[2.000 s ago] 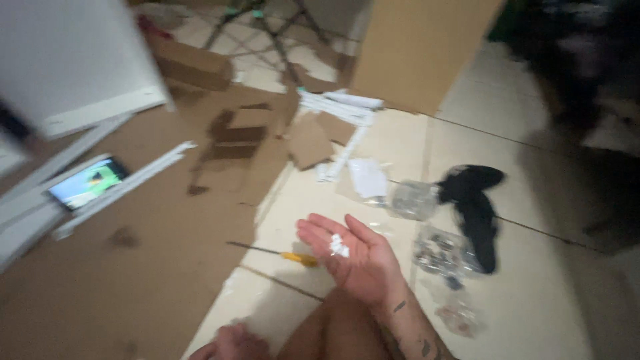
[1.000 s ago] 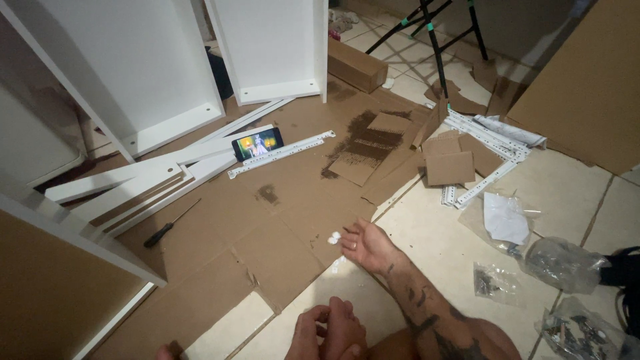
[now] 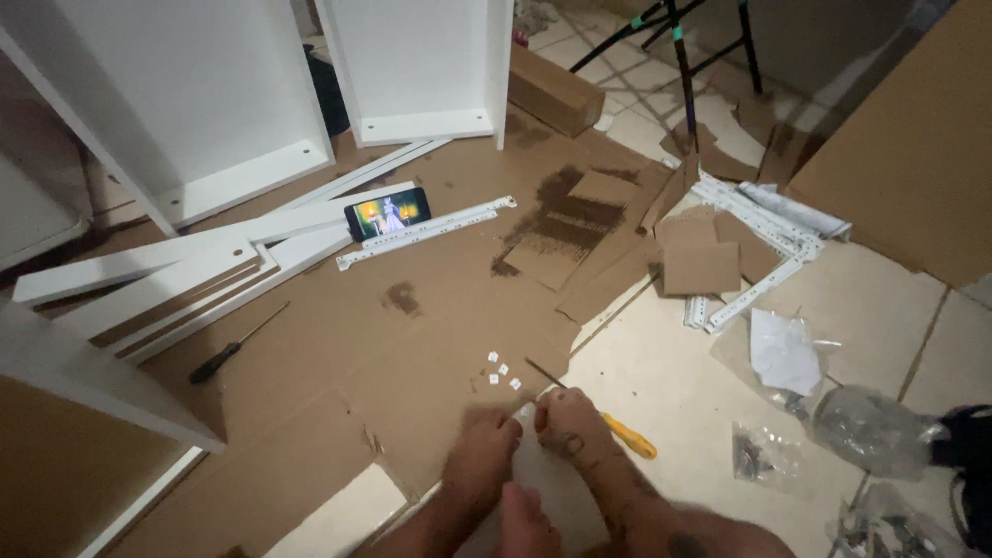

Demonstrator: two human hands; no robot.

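My left hand [image 3: 484, 442] and my right hand [image 3: 564, 415] are close together low in the middle, with fingers curled. A small translucent plastic piece [image 3: 526, 411] shows between their fingertips; which hand grips it is unclear. Just beyond them, several small white plastic pieces [image 3: 503, 369] lie on the cardboard sheet [image 3: 434, 333]. A screwdriver with a yellow handle [image 3: 634, 436] lies on the floor tiles, its middle hidden by my right hand. What looks like my foot [image 3: 528, 521] shows below, between my forearms.
White drawer-like boxes [image 3: 422, 128] stand at upper left, near white panels [image 3: 178, 271], a phone [image 3: 387, 215], metal drawer slides [image 3: 426, 232] and a black-handled screwdriver [image 3: 215, 363]. At right lie more metal slides [image 3: 763, 294], cardboard scraps [image 3: 701, 267] and plastic bags of hardware [image 3: 763, 453]. Tripod-like legs [image 3: 686, 70] stand behind.
My right hand, open and palm up with white pieces at first, has turned over and come close to my left hand. The white pieces now lie on the cardboard. The view has swung.
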